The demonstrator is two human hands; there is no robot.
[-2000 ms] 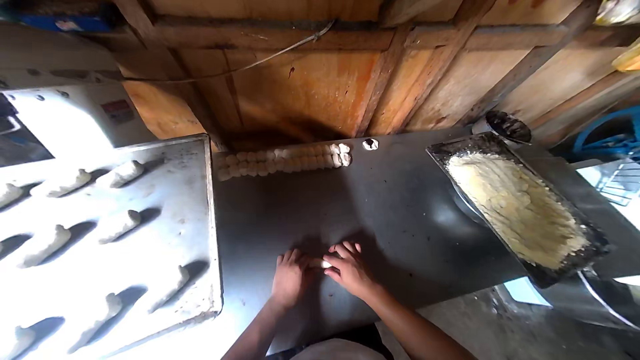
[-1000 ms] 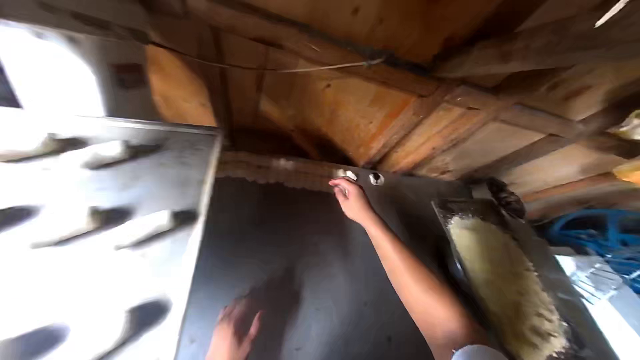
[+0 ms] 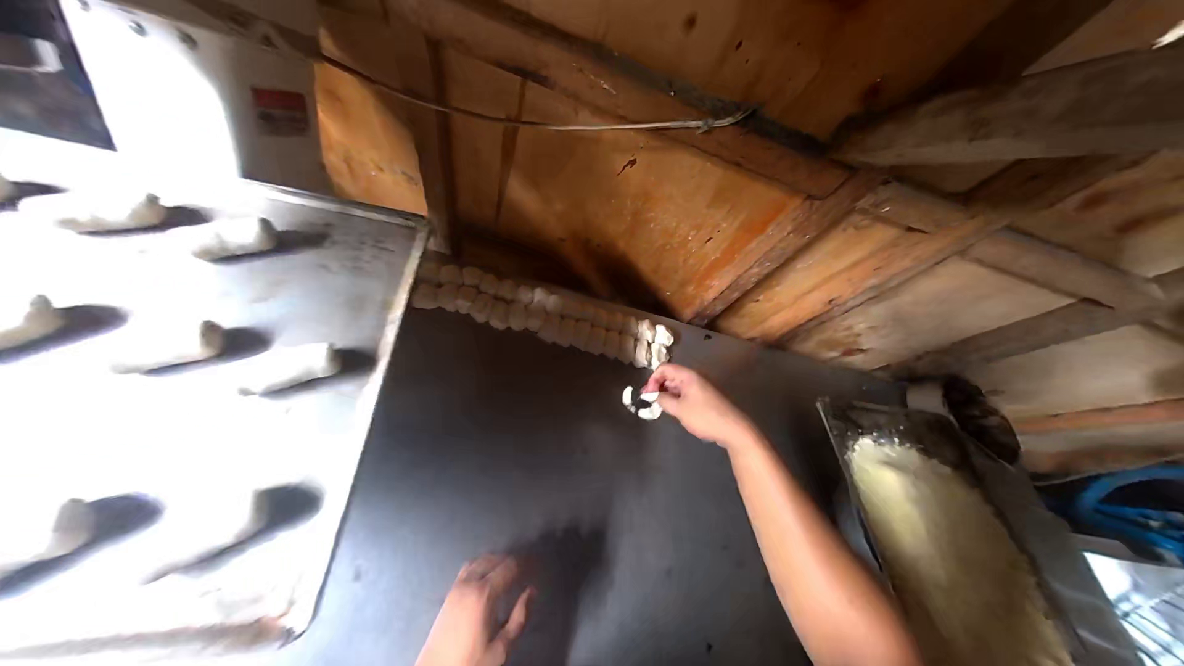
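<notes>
My right hand (image 3: 689,402) reaches out over the dark metal tabletop (image 3: 518,444), its thumb and fingertips closed on a small whitish item. Just at those fingertips is a small ring-like white thing (image 3: 650,413) with a dark middle; I cannot tell exactly what it is. Beyond the hand, small dough pieces (image 3: 555,319) lie packed in rows along the wooden wall. My left hand (image 3: 479,610) is low over the near part of the tabletop, fingers apart, holding nothing.
A metal baking tray (image 3: 393,324) with several shaped dough pieces (image 3: 236,238) takes up the left side. At the right stands a dark rectangular pan (image 3: 837,435) of pale yellowish powder or crumbs, with a dark round container (image 3: 980,421) behind it. A wire (image 3: 555,125) runs along the wooden wall (image 3: 592,194).
Both hands were together over the tabletop two seconds ago. They have parted, and my right hand has gone to the end of the dough rows. The ring-like thing now lies nearer, below the rows.
</notes>
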